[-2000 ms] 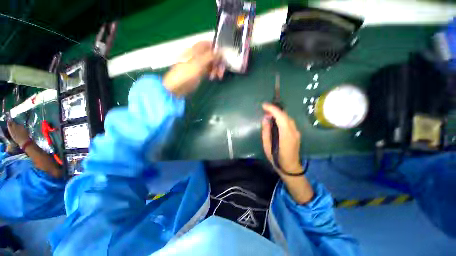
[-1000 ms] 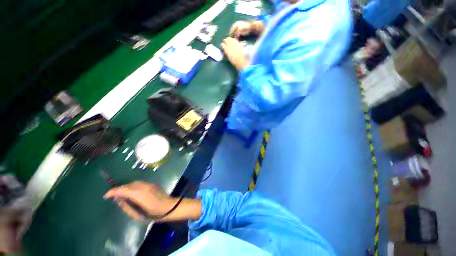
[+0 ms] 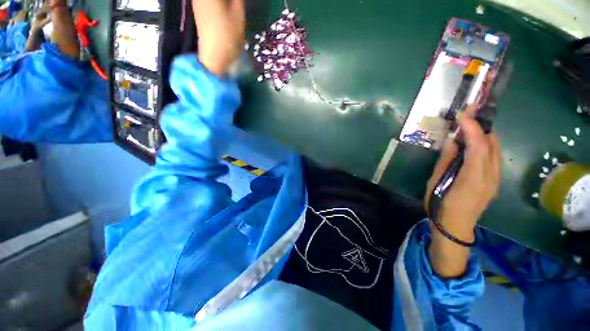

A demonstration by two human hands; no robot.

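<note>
An open phone housing (image 3: pixel 432 85) with a pink-red rim and an orange patch lies tilted on the green mat, right of centre. My right hand (image 3: pixel 471 165) is over its lower right edge, fingers bent, with the dark pen-like soldering iron (image 3: pixel 446 183) held in it. Whether the fingers touch the phone is unclear. A maroon-pink and white pile of small components (image 3: pixel 282 50) lies left of the phone. My left hand (image 3: pixel 220 29) is beyond the pile's left side, blurred and cut off by the top edge; its fingers are out of the picture.
A black rack (image 3: pixel 165 71) holds phones in slots at left. A neighbour's blue sleeve (image 3: pixel 58 97) and a red-handled tool (image 3: pixel 84 32) are beyond it. A yellow-sided round tub (image 3: pixel 561 187) with white bits beside it stands at right. A pale strip (image 3: pixel 386 160) lies at the mat's front edge.
The view swung right, then back left and closer to the bench. The phone my left hand held up two seconds ago, or a similar one, now lies by my right hand. The component pile has come into view.
</note>
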